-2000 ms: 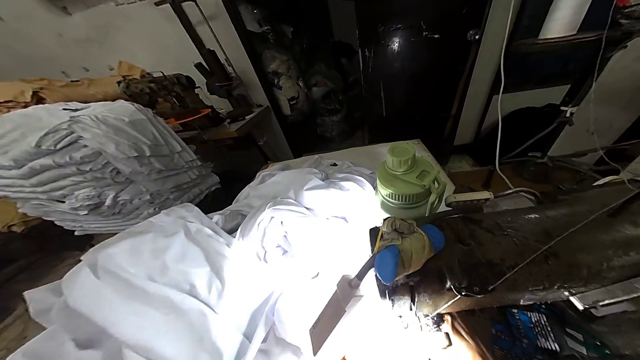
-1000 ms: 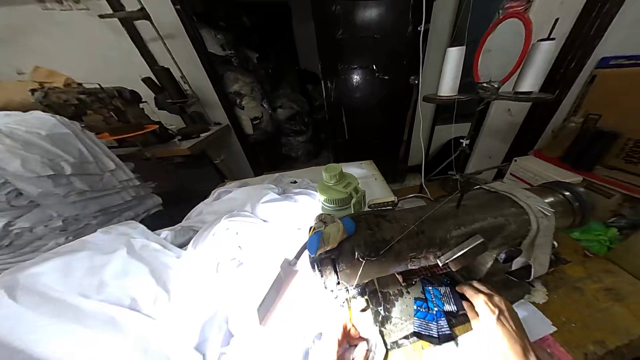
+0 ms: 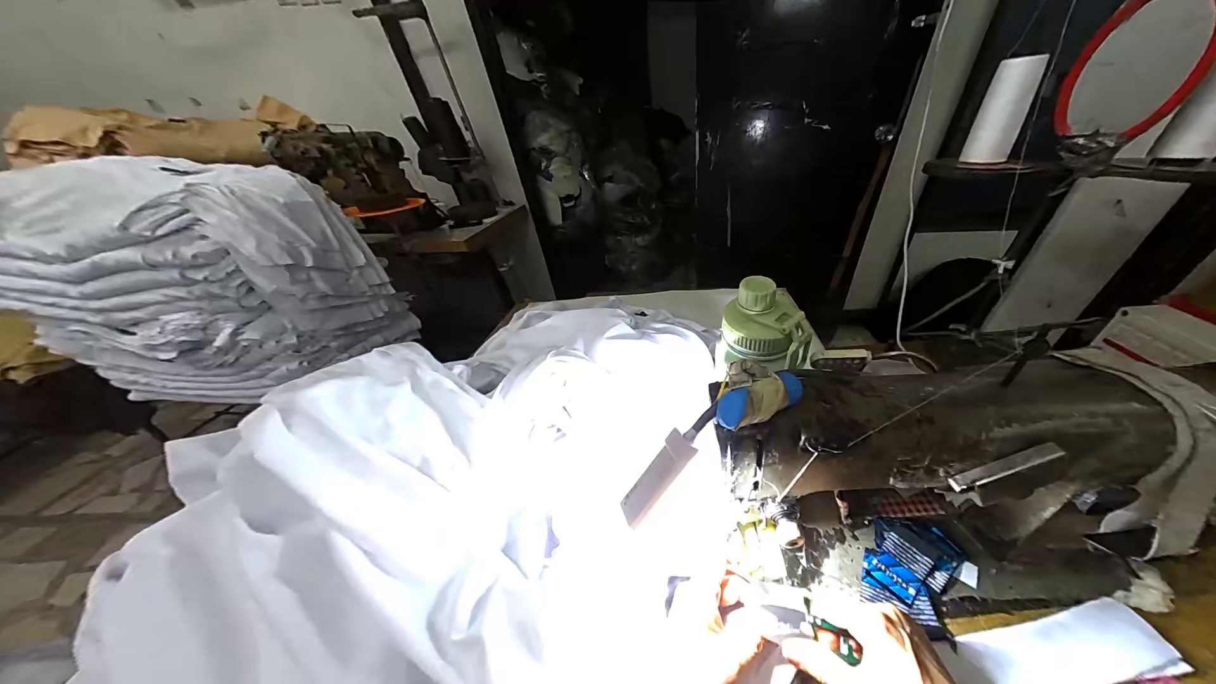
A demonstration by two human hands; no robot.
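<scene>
At the bottom edge, in the glare of a lamp, my left hand (image 3: 743,622) is at the white cloth (image 3: 380,532); its fingers look closed on the cloth's edge. Beside it, my right hand (image 3: 869,646) is closed around a small tool with a green and dark handle (image 3: 836,640), possibly thread snips; its tip points toward my left hand. Just above the hands is the needle area of a dark industrial sewing machine (image 3: 950,408), largely washed out by light. Blue printed labels (image 3: 907,570) lie on the machine bed, right of the hands.
A green bottle (image 3: 757,328) stands behind the machine head. A white rectangular lamp (image 3: 658,478) juts over the cloth. At left rises a tall stack of grey-white fabric (image 3: 199,275). White thread cones (image 3: 1004,109) stand at upper right; white paper (image 3: 1073,641) lies lower right.
My right hand has left the blue labels and come left beside my left hand, where it now holds the green-handled tool. The view has shifted between frames.
</scene>
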